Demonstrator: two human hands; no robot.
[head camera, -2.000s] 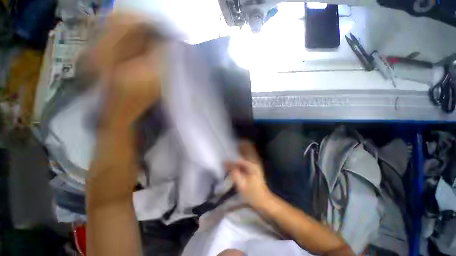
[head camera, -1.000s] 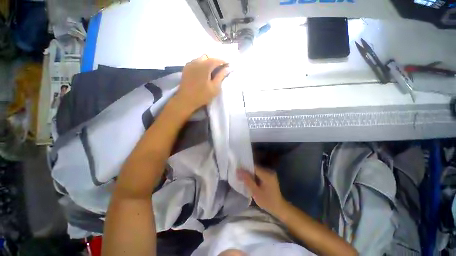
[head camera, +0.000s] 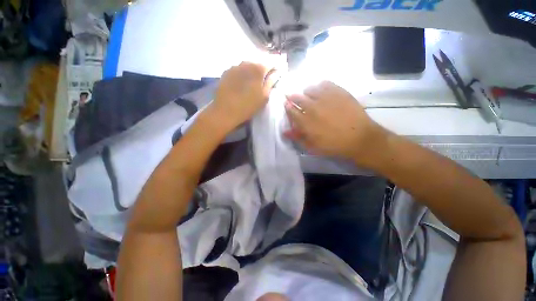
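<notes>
A pale grey-white garment panel (head camera: 138, 159) with dark stripes lies over the left table edge and hangs toward the lap. My left hand (head camera: 244, 91) grips its edge just in front of the presser foot and needle (head camera: 282, 52). My right hand (head camera: 329, 120) pinches the cloth edge right beside it. The strip of cloth between my hands hangs down in a fold. The exact edge near the needle is washed out by the lamp. Dark grey cloth (head camera: 111, 106) lies under the panel at the left.
The sewing machine head (head camera: 376, 13) stands at the top. A phone (head camera: 399, 52), snips (head camera: 451, 79), a thin pale tool (head camera: 485, 103) and a red-handled tool (head camera: 517, 94) lie at the right. A marked strip (head camera: 470, 151) runs along the table's front edge. Grey cloth hangs below at the right.
My right hand has moved up from the lower cloth to the edge near the needle. My left hand stays near the needle, where it had come from the blurred lift at the left.
</notes>
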